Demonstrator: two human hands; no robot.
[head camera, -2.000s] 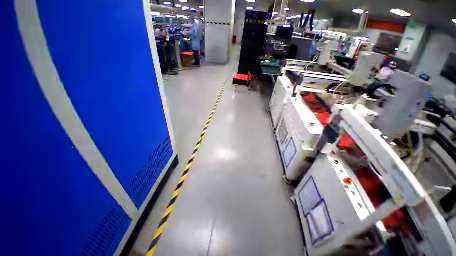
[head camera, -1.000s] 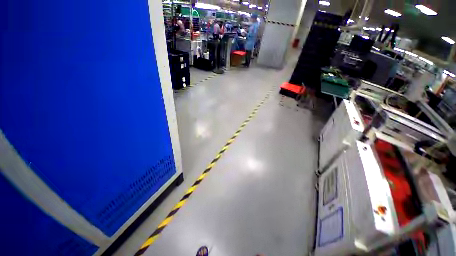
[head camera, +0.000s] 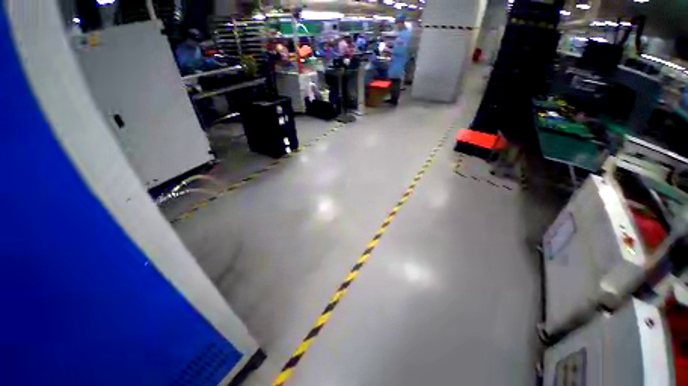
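Observation:
Neither of my hands is in the picture. Nearest in front of me is the grey floor (head camera: 339, 249) with a yellow-black tape line (head camera: 362, 260) running forward. A large blue cabinet (head camera: 83, 226) with a white edge stands close at the left. White line machines (head camera: 592, 256) with red parts on top stand at the right and are cut off by the picture's edge.
A black stack of bins (head camera: 270, 127) and a grey-white cabinet (head camera: 143, 98) stand at the left. A red-topped bin (head camera: 479, 140) sits by a tall black stack (head camera: 520, 68). A green bench (head camera: 566, 132) is at the right. A person in blue (head camera: 400, 56) stands by a pillar (head camera: 446, 53).
My view has moved forward and turned left. The blue cabinet fills less of the picture, the grey-white cabinet has come into view, and the machines have shifted right.

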